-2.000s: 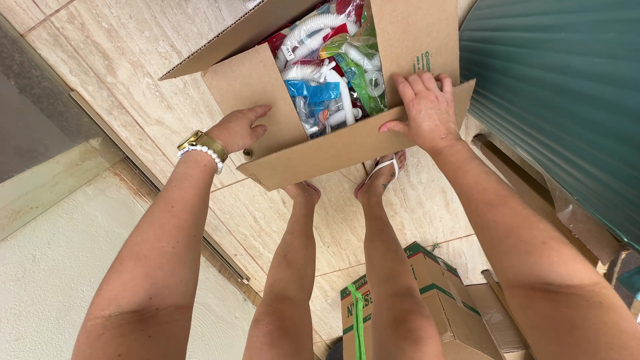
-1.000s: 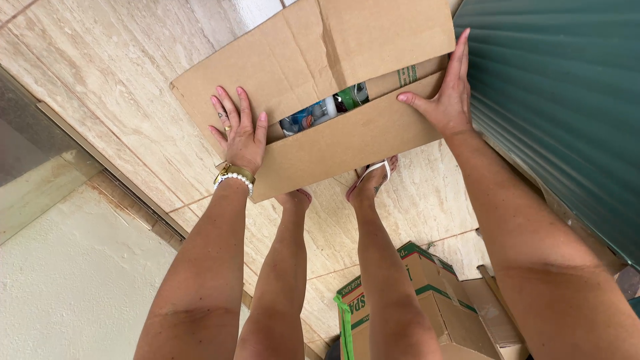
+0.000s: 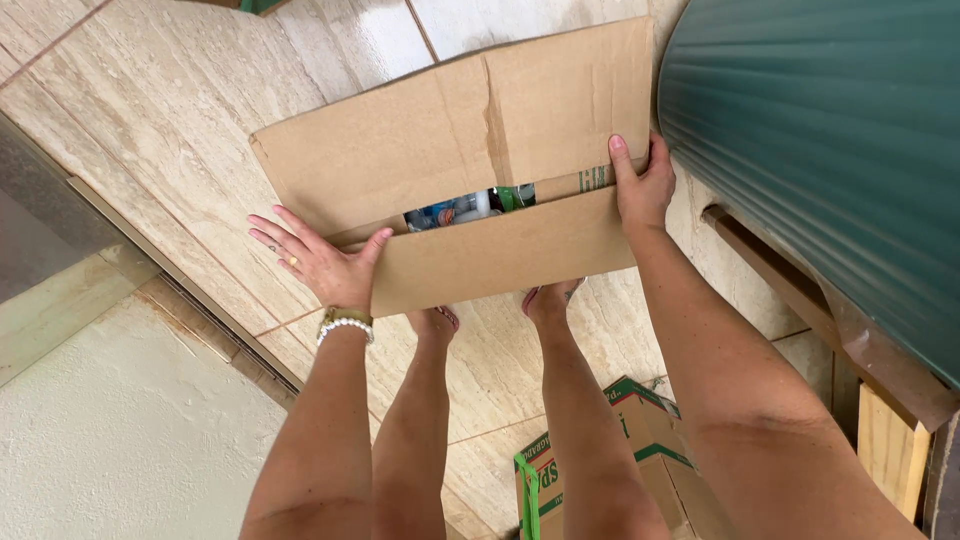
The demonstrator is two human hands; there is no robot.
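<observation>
A cardboard box (image 3: 502, 251) stands on the floor, its two long flaps folded inward with a gap between them. Plastic bags and white plastic pieces (image 3: 472, 206) show through that gap. My left hand (image 3: 330, 266) rests on the box's left end, thumb on the near flap and fingers spread past the edge. At the right end, my right hand (image 3: 645, 180) grips the side, its thumb over the far flap (image 3: 450, 127) and its fingers around the corner, partly hidden.
Behind my feet lies a second cardboard box (image 3: 652, 457) with green printing and a green strap (image 3: 529, 495). A large green ribbed container (image 3: 817, 127) stands at the right, near a wooden piece (image 3: 892, 450). A metal floor track (image 3: 187, 292) runs along the left.
The far flap, raised two seconds ago, has come down over the contents, and the short side flaps are folded in. My hands have moved from the flaps to the box's two ends.
</observation>
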